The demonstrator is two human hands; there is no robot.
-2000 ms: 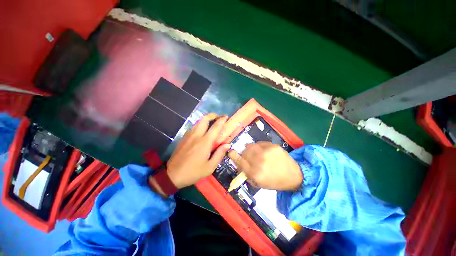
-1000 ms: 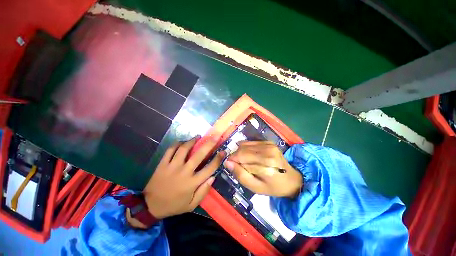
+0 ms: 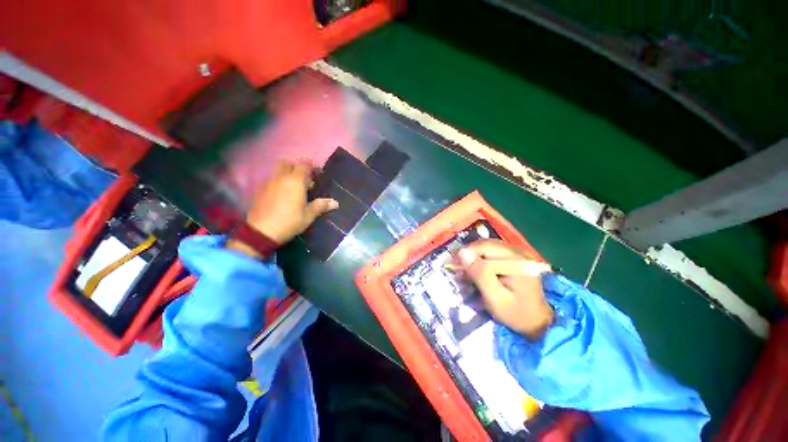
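Note:
An open tablet (image 3: 471, 345) lies in a red frame (image 3: 406, 328) in front of me, its circuit board and white battery showing. My right hand (image 3: 511, 289) is over the board end and holds a slim pale tool (image 3: 524, 268) between its fingers, lying across the hand. My left hand (image 3: 283, 205) is at the left edge of a row of flat black pieces (image 3: 347, 192) on the bench, thumb over them and other fingertips near their left edge. Whether it grips a piece cannot be told. A smaller black piece (image 3: 388, 161) lies at the row's upper right.
A dark block (image 3: 214, 108) lies at the left bench edge by a red panel (image 3: 147, 52). Another framed tablet (image 3: 112, 268) stands at the lower left. A chipped white edge (image 3: 484, 155) and grey post (image 3: 708, 198) border the bench. A blue sleeve (image 3: 43, 177) shows far left.
My left hand has moved from the tablet to the black pieces. My right hand has lifted slightly over the board, and its pale tool shows again. The view has shifted.

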